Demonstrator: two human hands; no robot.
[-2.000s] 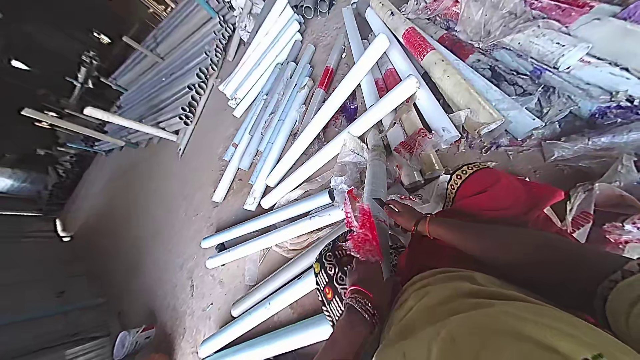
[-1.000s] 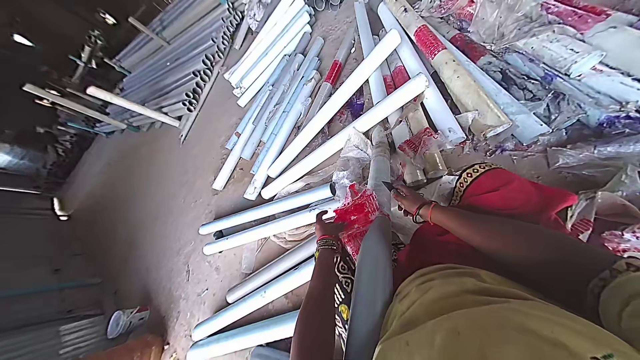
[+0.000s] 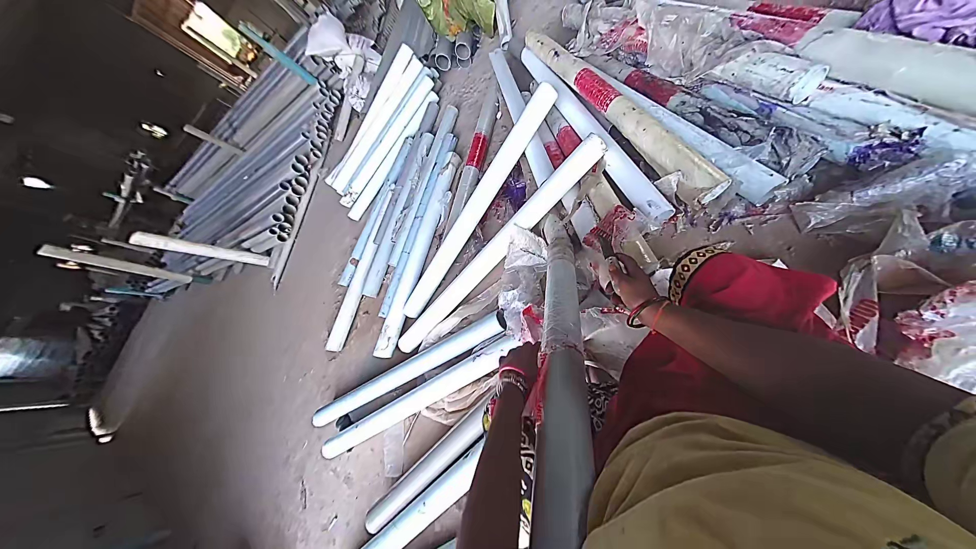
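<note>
A long grey pipe (image 3: 563,427) runs up from the bottom edge between my arms, its upper part wrapped in clear plastic film (image 3: 563,305) with red print. My left hand (image 3: 521,360) is against the left side of this pipe, by the bunched red-and-clear film; its fingers are dark and partly hidden, so its grip is unclear. Right of the pipe, my right hand (image 3: 631,284) is closed around a thin dark tool (image 3: 607,248), perhaps a blade, which points up and left. The red cloth (image 3: 732,293) of my clothing lies beneath my right forearm.
White pipes (image 3: 503,244) lie crossed ahead, with others (image 3: 419,370) to the left. Yellowed pipes with red bands (image 3: 633,114) and crumpled plastic (image 3: 900,198) are at the upper right. Grey pipes (image 3: 252,152) are stacked beyond the dirt floor (image 3: 221,366).
The grey pipe now reaches farther up between my hands. My left hand, earlier spread on the red-printed film, is now lower, close against the pipe's side. My right hand has moved away from the pipe.
</note>
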